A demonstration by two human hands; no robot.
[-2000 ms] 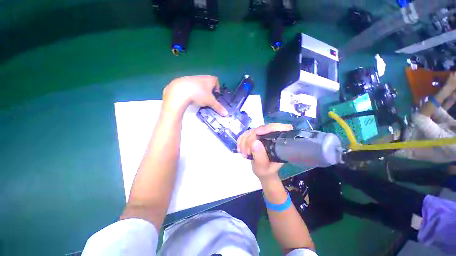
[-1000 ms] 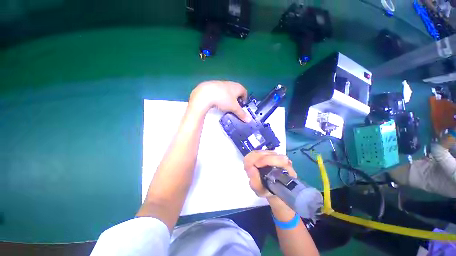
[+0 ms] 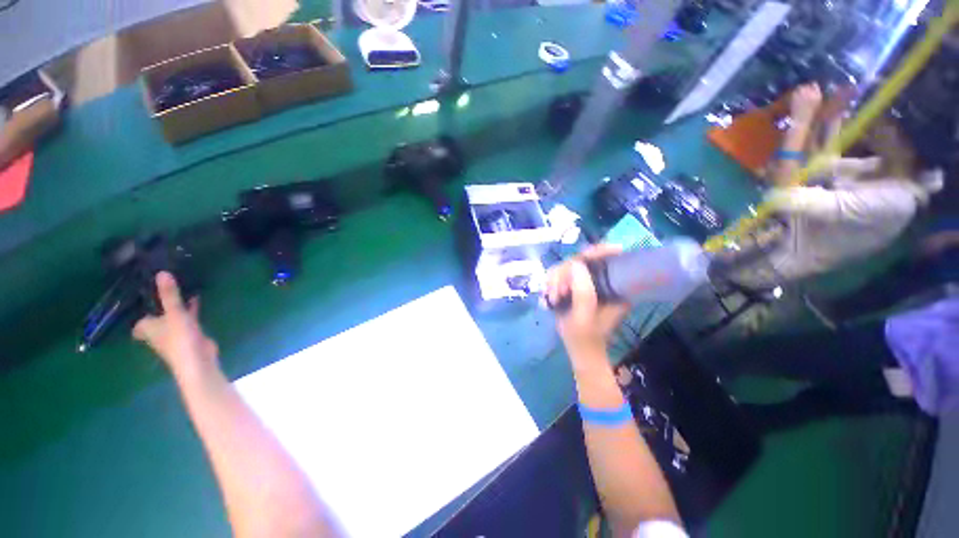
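My left hand [image 3: 181, 326] is at the far left, with a finger overlapping the edge of a black unit [image 3: 152, 263] on the green bench. The unit's arm points down-left; blur hides whether the fingers grip it. My right hand [image 3: 582, 299] is closed around the grey electric screwdriver [image 3: 657, 271], held roughly level. Its front end is beside the white-fronted screw feeder [image 3: 511, 226]; the bit cannot be made out. The white work mat [image 3: 384, 410] lies between my arms with no unit on it.
Two black units [image 3: 280, 215] [image 3: 426, 168] stand behind the mat. Cardboard boxes [image 3: 205, 124] of dark parts are at the back left. A teal basket [image 3: 629, 233] is partly behind the screwdriver. A yellow hose [image 3: 831, 158] runs up right, near another person [image 3: 841, 215]. A dark bin [image 3: 694, 420] is lower right.
The view has swung left. The unit held on the mat is gone from there, and my left hand is now far left at a unit. The screwdriver has moved from the unit to beside the feeder.
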